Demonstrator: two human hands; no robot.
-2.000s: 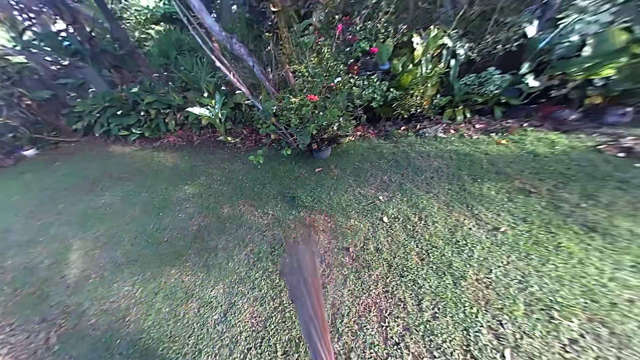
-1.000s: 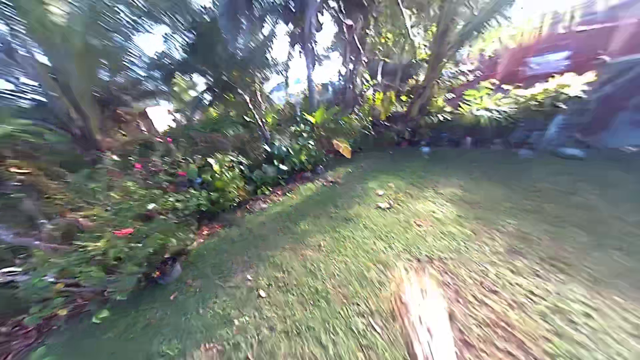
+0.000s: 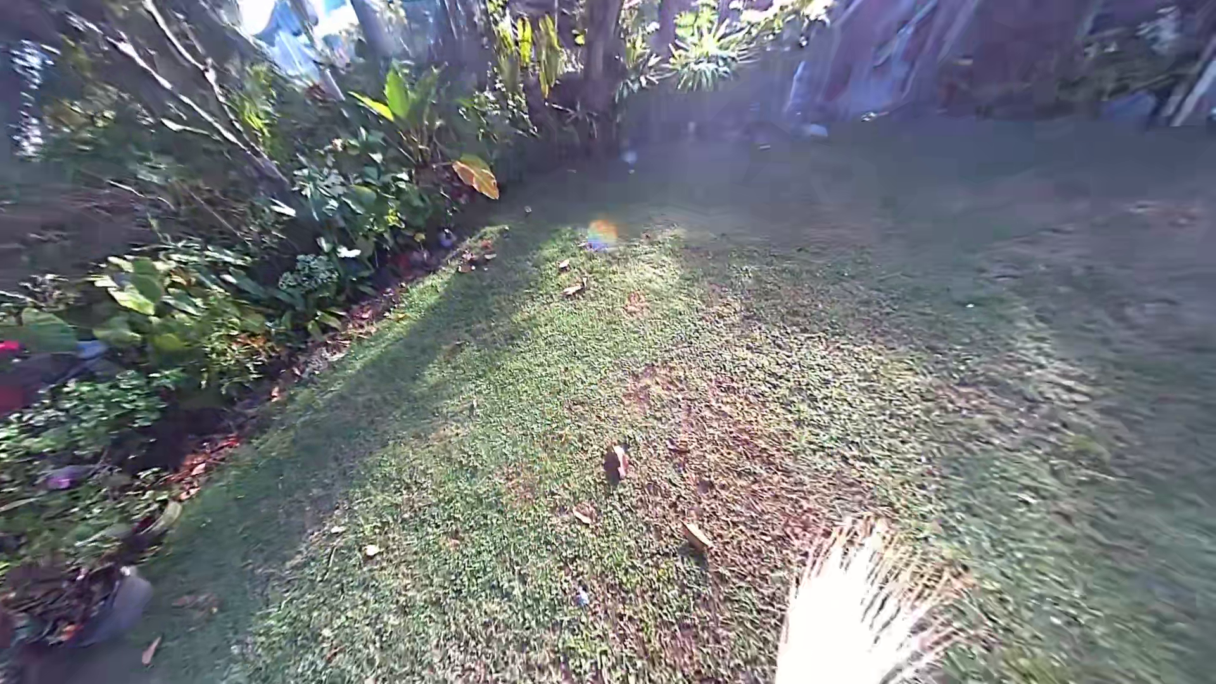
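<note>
Neither of my hands is in view. The bristle end of a broom (image 3: 860, 613), pale and overexposed by sunlight, reaches in from the bottom edge, right of centre, its thin tips spread over the grass. Whatever holds it lies outside the frame. Left of the bristles, a dry curled leaf (image 3: 696, 538) rests on the lawn (image 3: 532, 446). Farther up is a darker brown leaf (image 3: 617, 463), with other small fallen leaves scattered around.
A planted bed (image 3: 313, 256) with shrubs and thin branches borders the lawn on the left, edged by leaf litter (image 3: 204, 461). A large yellow-orange leaf (image 3: 476, 177) hangs at its far end. Tree trunks (image 3: 600, 76) stand behind.
The view has swung to the right along the bed. The broom's bristle end, near the lower middle two seconds ago, now shows farther right and in bright sun.
</note>
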